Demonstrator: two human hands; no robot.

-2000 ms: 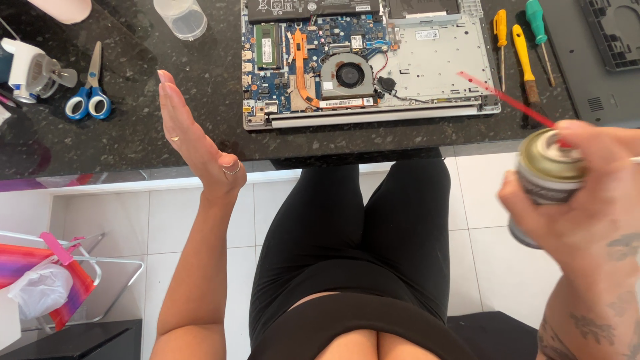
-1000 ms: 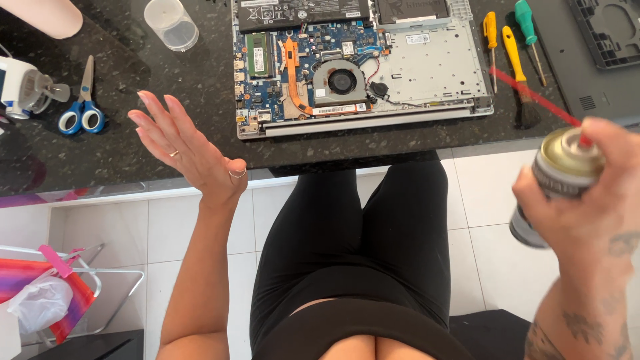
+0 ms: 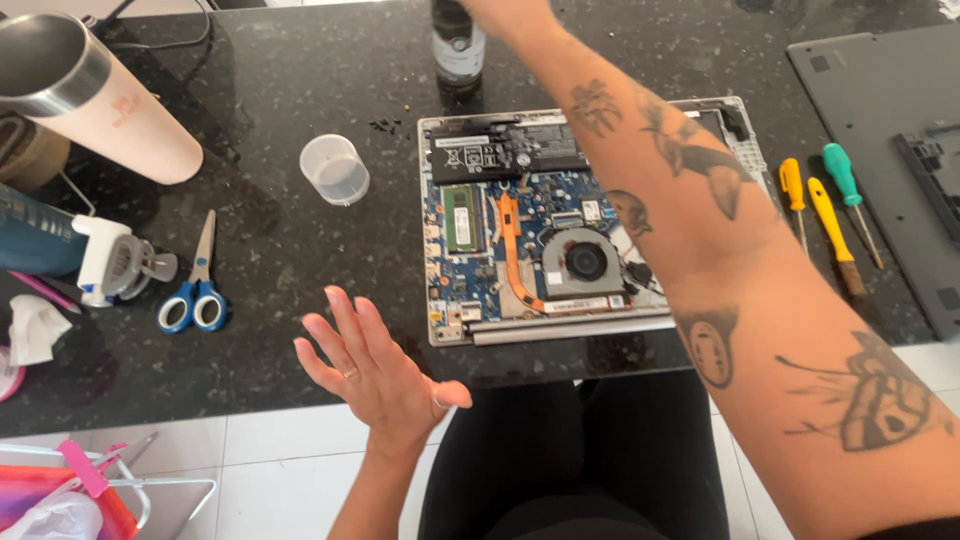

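Note:
An opened laptop base (image 3: pixel 480 334) lies on the dark stone counter, its battery, green memory module (image 3: pixel 461 217), copper heat pipe (image 3: pixel 513 259) and round fan (image 3: pixel 586 260) exposed. My right hand (image 3: pixel 510 13) is at the top edge of the view, at the upper end of a spray can (image 3: pixel 459 56) that stands behind the laptop; its fingers are cut off by the frame. The forearm crosses over the laptop's right part and hides it. Empty and spread, my left hand (image 3: pixel 386 375) hovers palm up in front of the counter's edge, left of the laptop's near corner.
Two screwdrivers (image 3: pixel 841 174) and a yellow-handled brush (image 3: pixel 829 217) lie right of the laptop, beside a grey laptop cover (image 3: pixel 877 97). To the left are a clear plastic cup (image 3: pixel 335 171), blue-handled scissors (image 3: pixel 201 289), a pink tumbler (image 3: pixel 124 112) and a blue bottle (image 3: pixel 41 232). Small dark pieces lie behind the laptop.
My right hand has moved with the spray can from the right, in front of the counter, to behind the laptop. My left hand stays raised and spread. The view has shifted toward the counter's far side.

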